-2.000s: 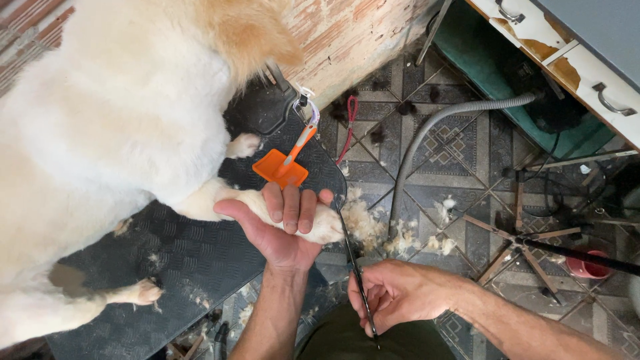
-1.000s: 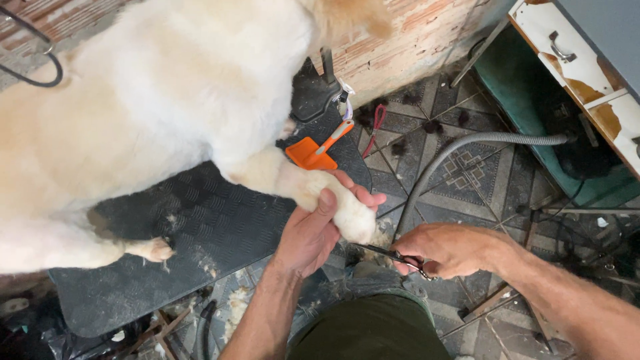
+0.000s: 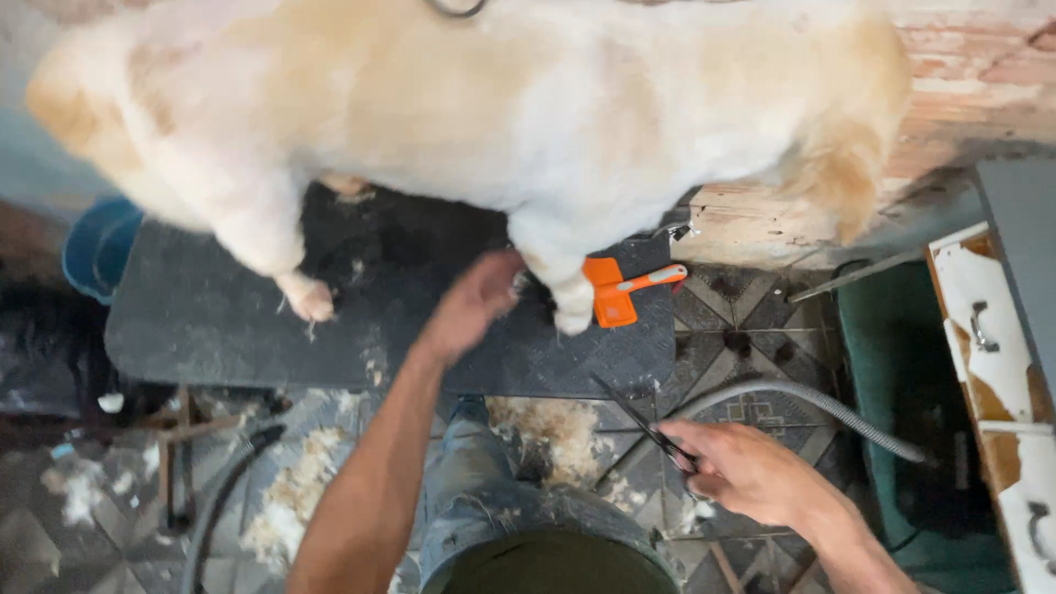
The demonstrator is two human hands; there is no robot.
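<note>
A cream and white dog [image 3: 462, 107] stands on a black grooming table [image 3: 198, 330], its front and hind paws on the mat. My left hand [image 3: 474, 305] is blurred beside the dog's right-hand leg [image 3: 553, 256], with nothing seen in it; whether it touches the leg is unclear. Near the table's lower right edge, my right hand [image 3: 734, 470] holds grooming scissors [image 3: 652, 429], blades pointing up and left. An orange slicker brush [image 3: 610, 293] with a grey and orange handle lies on the table just right of that leg's paw.
Clumps of cut hair [image 3: 544, 429] lie on the tiled floor below the table. A grey corrugated hose [image 3: 792, 388] curves toward the right. Chipped white drawers [image 3: 982, 330] stand at the right, a blue bucket [image 3: 103, 247] at the left. A brick wall [image 3: 973, 115] rises behind the dog.
My left hand has let go of the dog's paw, which now rests on the table. My right hand and the scissors have moved away from the paw. The view has shifted to show more of the dog.
</note>
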